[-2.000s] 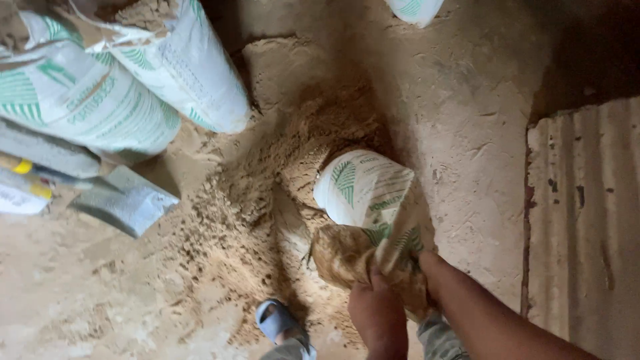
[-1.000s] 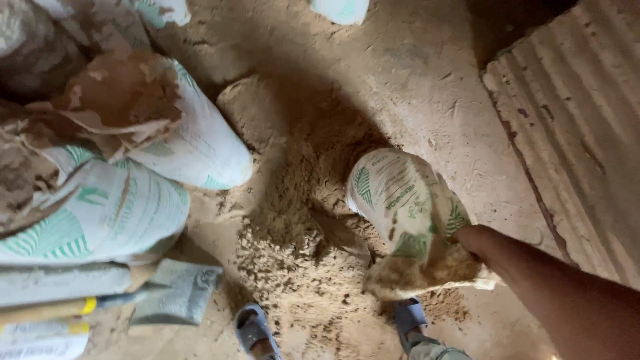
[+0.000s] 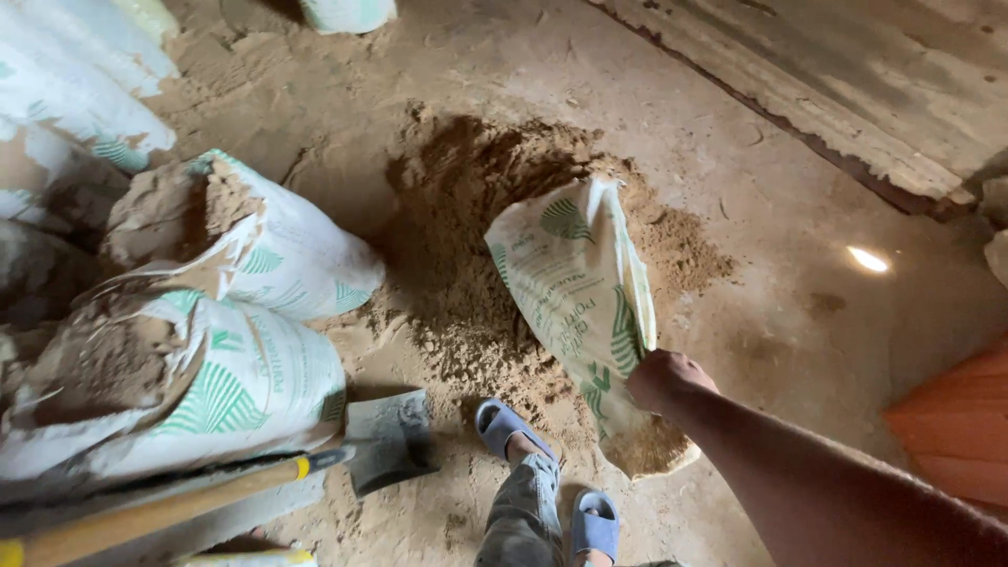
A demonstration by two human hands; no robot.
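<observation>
My right hand (image 3: 673,383) grips the side edge of a white woven sack (image 3: 563,291) with green leaf prints and writing. The sack hangs flat and slack over the soil, its soiled brown end near my feet and its other end touching the heap. Loose brown soil (image 3: 465,173) lies in a heap around and behind the sack. My left hand is out of view.
Two soil-filled sacks, one (image 3: 307,256) behind the other (image 3: 260,378), stand at the left, with more sacks beyond. A shovel (image 3: 390,441) with a wooden handle lies near my sandalled feet (image 3: 512,433). Corrugated sheeting (image 3: 858,87) lies upper right, an orange object (image 3: 957,425) at the right edge.
The sack, rounded and standing on the soil before, now hangs flat from my right hand. Two hands were on it in the oldest frame; one is now. The view has turned.
</observation>
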